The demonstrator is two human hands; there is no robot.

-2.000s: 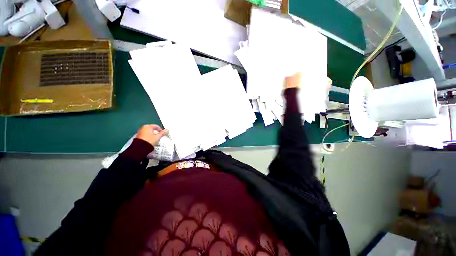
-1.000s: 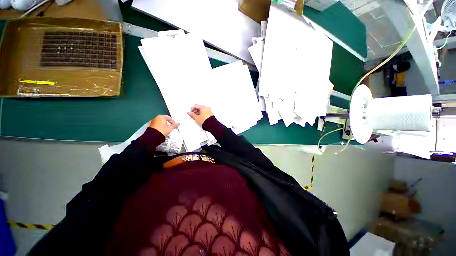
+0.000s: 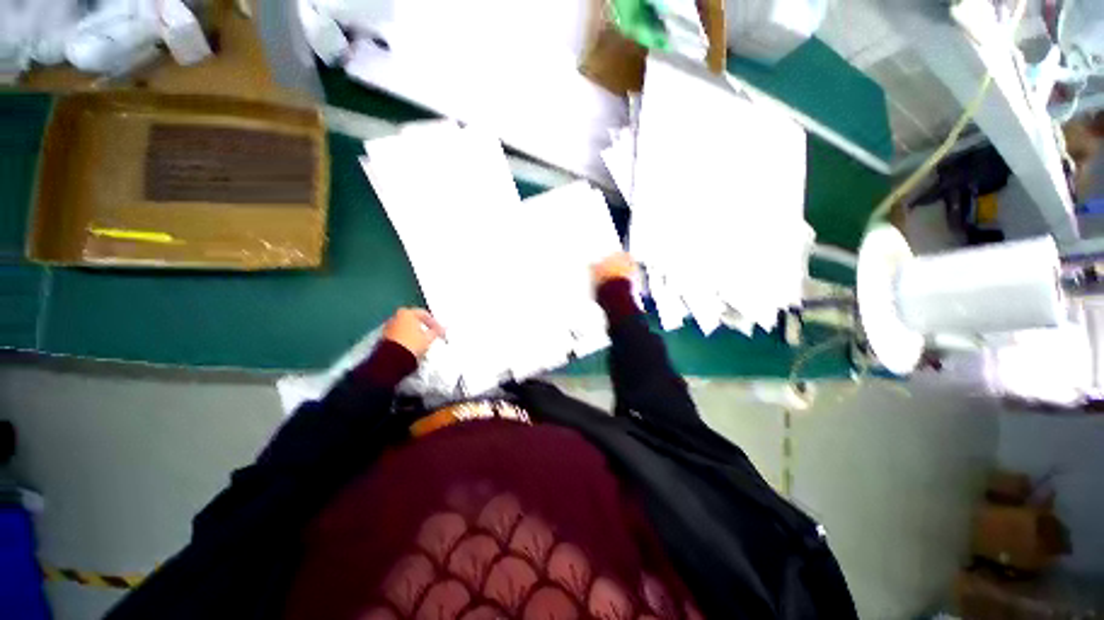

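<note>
The left leaflet stack [image 3: 448, 206] lies in front of me on the bench. The middle leaflet stack [image 3: 551, 248] touches its right side. The large untidy right leaflet pile [image 3: 723, 182] lies further right. My left hand [image 3: 414, 331] is at the near lower left edge of the left stack, fingers pinched on an instruction leaflet [image 3: 351, 366] that sticks out over the bench edge, partly under my sleeve. My right hand [image 3: 614, 269] is over the right edge of the middle stack, blurred; whether its fingers hold a sheet cannot be told.
A shallow carton tray [image 3: 67, 182] with a yellow stick [image 3: 133, 235] lies on the left. White devices [image 3: 109, 42] are at upper left. A small open carton [image 3: 615, 61] stands behind the stacks. A white roll [image 3: 981, 285] on a holder is at the right bench end.
My right hand went from the right pile to beside my left hand, and is now further right at the middle stack. My left hand stays at the leaflet. The view has shifted slightly.
</note>
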